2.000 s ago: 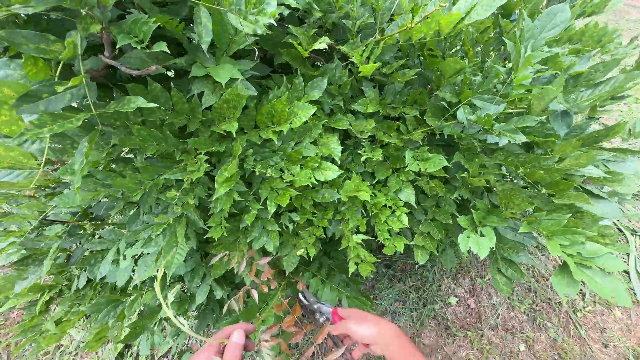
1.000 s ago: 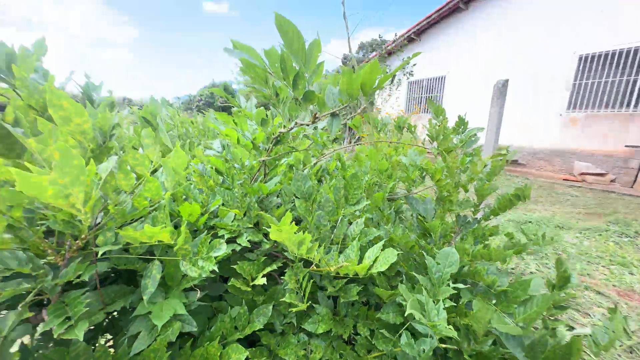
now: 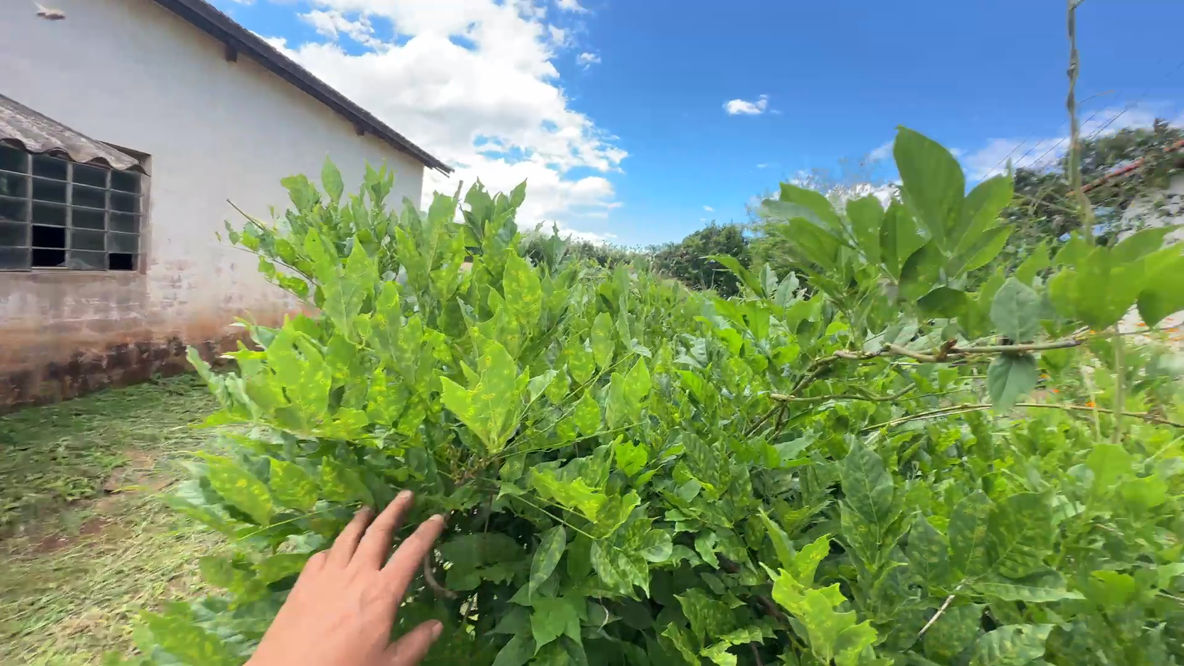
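My left hand reaches up from the lower left with its fingers spread and nothing held in it. Its fingertips are at the leaves of a large leafy green shrub, whose leaves carry yellowish mottling in places. Whether the fingers touch the leaves cannot be told. Thin bare stems and a taller leafy shoot rise on the right side. My right hand is out of the frame, and no pruning shears are seen.
At the left stands a white-walled building with a metal-barred glass window and a stained lower wall. Cut grass covers the ground beside it. Trees are behind the shrub, and another vine stem hangs at upper right.
The view has swung up and then left. Two seconds ago both hands were low at the shrub, the right with red-handled pruning shears; now only the spread left hand shows.
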